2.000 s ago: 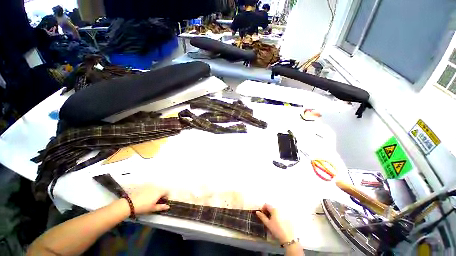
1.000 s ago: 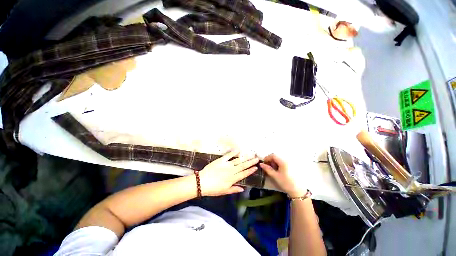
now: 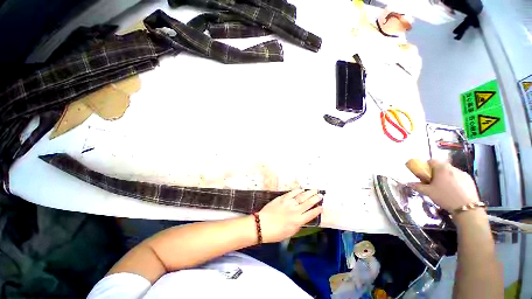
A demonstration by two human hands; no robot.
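A long, narrow dark plaid strip (image 3: 175, 195) lies along the near edge of the white-covered table, its tapered end at the left. My left hand (image 3: 289, 214) lies flat on the strip's right end, fingers pointing right, and hides part of it. My right hand (image 3: 446, 185) is closed around the tan wooden handle of the steam iron (image 3: 402, 216), at the table's right end. The iron's silver plate points toward the upper left. My right palm and wrist cover the back of the iron.
A layered plaid stack (image 3: 87, 61) lies at the far left, with tan card patterns (image 3: 111, 100) by it. Loose plaid strips (image 3: 233, 49) lie behind. A smartphone (image 3: 350, 86) and scissors with red-orange handles (image 3: 394, 125) lie at right. A metal iron rest (image 3: 448, 133) stands behind the iron.
My right hand has left the strip's right end, moved right and taken the iron's handle. My left hand has shifted slightly right on the strip. The strip's left part now lies in a smoother curve.
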